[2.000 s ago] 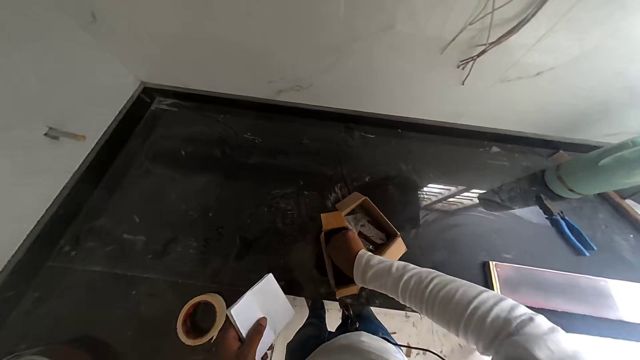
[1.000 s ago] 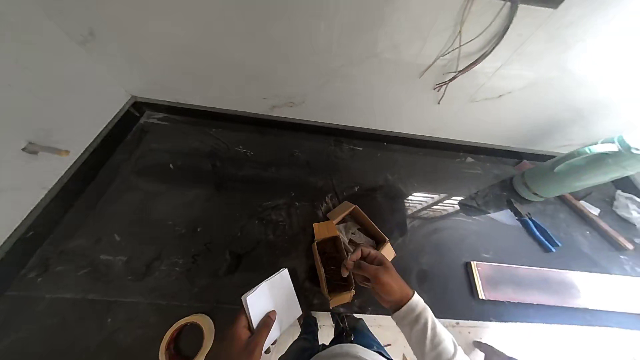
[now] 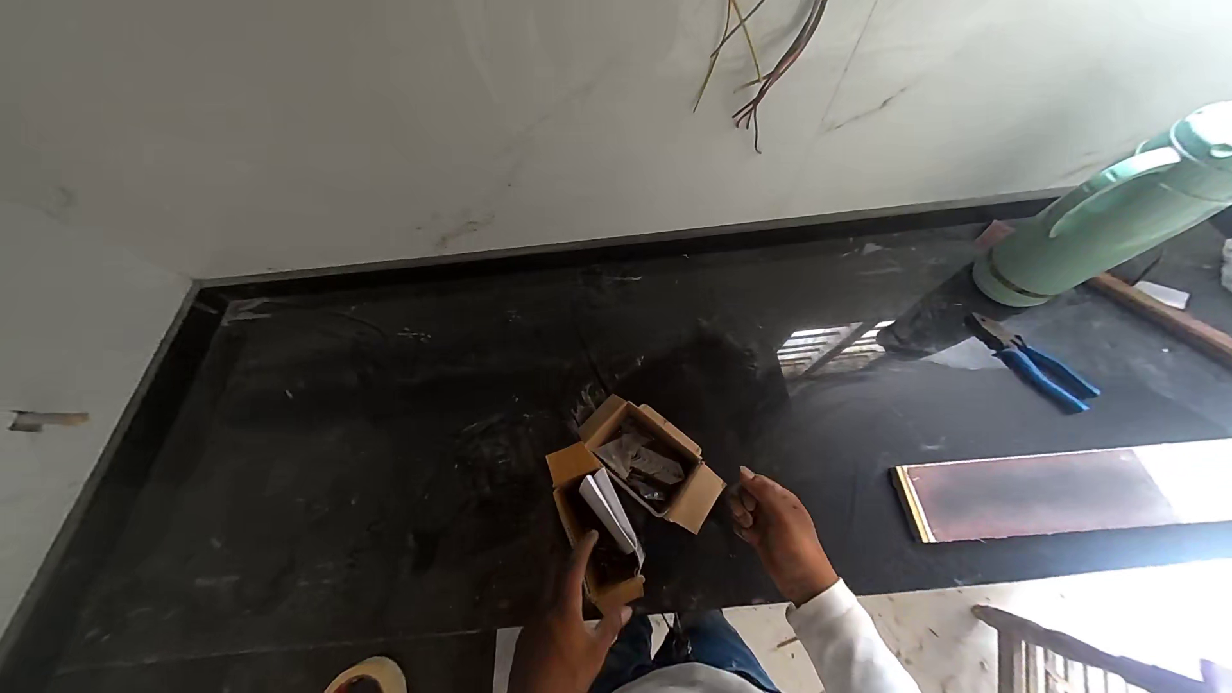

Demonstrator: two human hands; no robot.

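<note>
Two small open cardboard boxes stand side by side near the front edge of a black stone counter (image 3: 318,462). In the left cardboard box (image 3: 570,466) a folded white paper or small white pad (image 3: 608,510) stands tilted. My left hand (image 3: 568,616) is at that box's near left side, thumb and fingers spread; whether it presses on the box is not plain. The right cardboard box (image 3: 697,499) holds crumpled clear plastic packets (image 3: 640,462). My right hand (image 3: 778,529) is just right of the boxes, fingers curled together; whether something small is between them cannot be seen.
A roll of tape (image 3: 385,672) lies at the near left edge. Combination pliers with blue handles (image 3: 1044,371), a pale green cylindrical container (image 3: 1078,231), a wooden strip (image 3: 1169,318) and a flat reddish panel (image 3: 1039,493) are on the right. Loose wires (image 3: 780,72) hang from the wall.
The white pad, held in my left hand before, now stands in the left box. My left hand has moved right to that box. My right hand has left the boxes and moved to their right.
</note>
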